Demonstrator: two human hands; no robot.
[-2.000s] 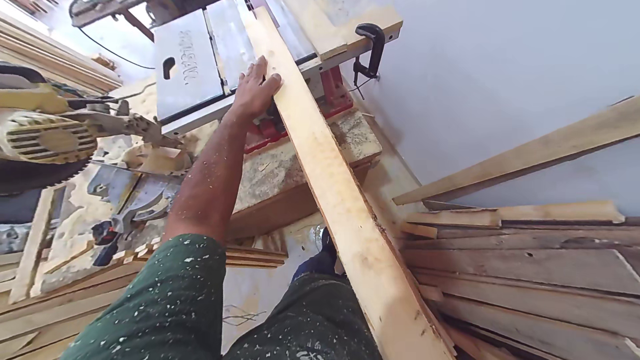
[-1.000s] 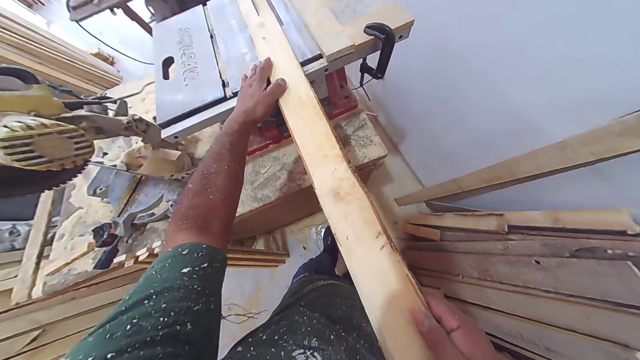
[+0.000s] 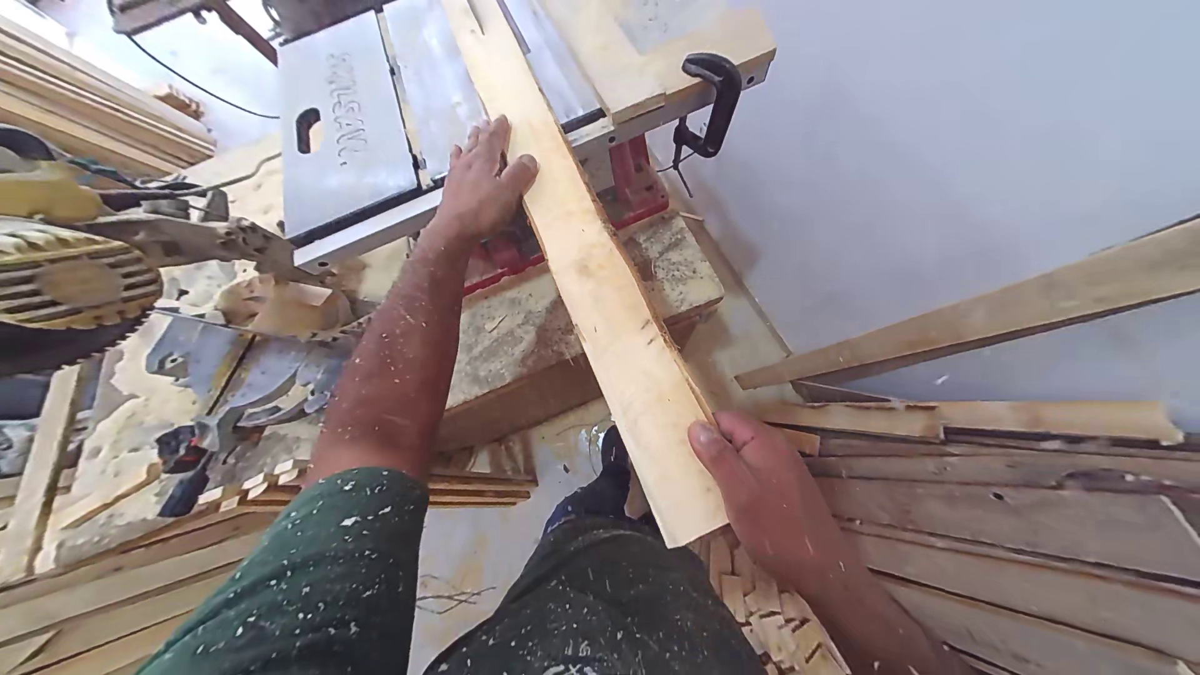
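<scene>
A long wooden board (image 3: 600, 272) with a rough right edge lies lengthwise over the table saw (image 3: 347, 131), its near end hanging out over the floor. A slit shows in the board near the top of the view. My left hand (image 3: 483, 178) rests against the board's left edge at the saw's front, fingertips and thumb touching it. My right hand (image 3: 764, 478) grips the right edge close to the near end, thumb on top. The blade is not clearly visible. A wooden fence board (image 3: 623, 84) lies on the saw's right side, beside a black C-clamp (image 3: 717, 103).
At the left stands a miter saw with a yellow guard (image 3: 80, 281) and toothed blade. Stacked boards (image 3: 984, 525) fill the lower right, and more strips (image 3: 122, 581) lie lower left. A long plank (image 3: 975, 309) leans at the right wall. Wood offcuts (image 3: 778, 609) lie near my legs.
The board has moved forward across the saw, and its near end now shows. My right hand, out of view two seconds ago, came in at the lower right and holds it.
</scene>
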